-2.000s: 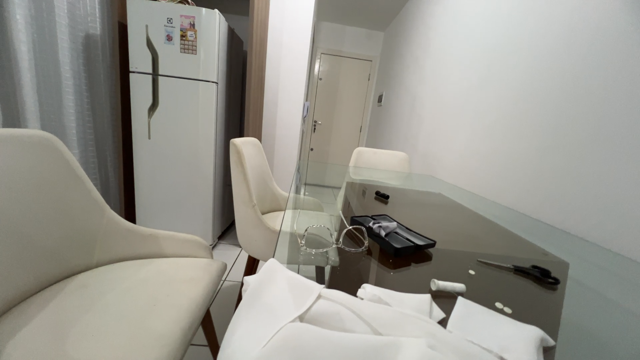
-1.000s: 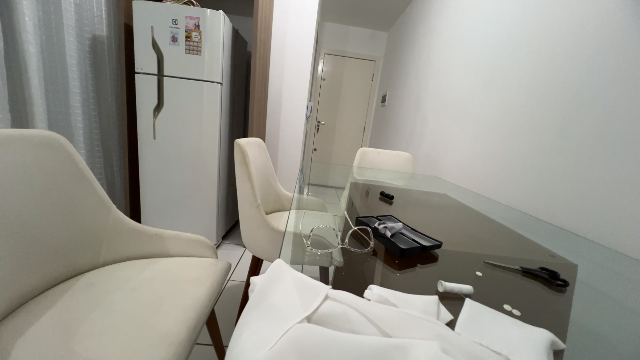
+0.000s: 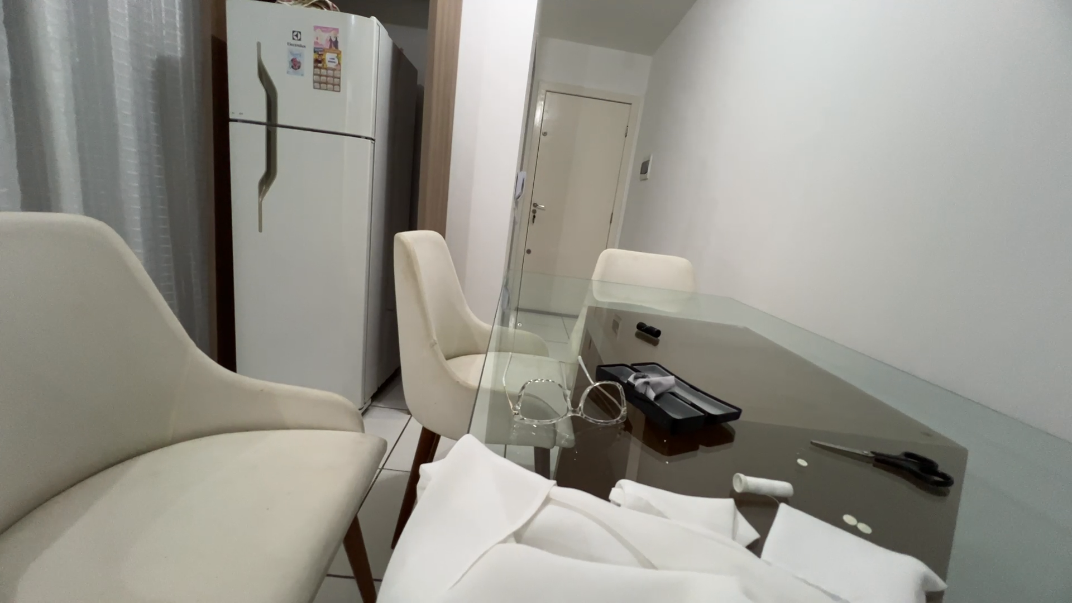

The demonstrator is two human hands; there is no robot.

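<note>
Neither my left hand nor my right hand shows in the head view. White fabric [image 3: 586, 544] lies bunched along the bottom edge, over the near part of the glass table. Just beyond it a spool of white thread [image 3: 762, 486] lies on its side. Several small white buttons [image 3: 856, 524] rest on the glass to the right of the spool. Black-handled scissors [image 3: 913, 469] lie farther right, blades pointing left. Eyeglasses with clear patterned frames [image 3: 572, 410] stand near the table's left edge, beside an open black case [image 3: 670, 398] with a grey cloth [image 3: 651, 384] in it.
A small black object [image 3: 648, 330] lies farther back on the glass table [image 3: 997, 444]. One cream chair [image 3: 167, 419] fills the left foreground; others stand at the table's left side [image 3: 435, 335] and far end [image 3: 645, 272]. A white refrigerator [image 3: 301, 251] is behind them, and a wall runs along the right.
</note>
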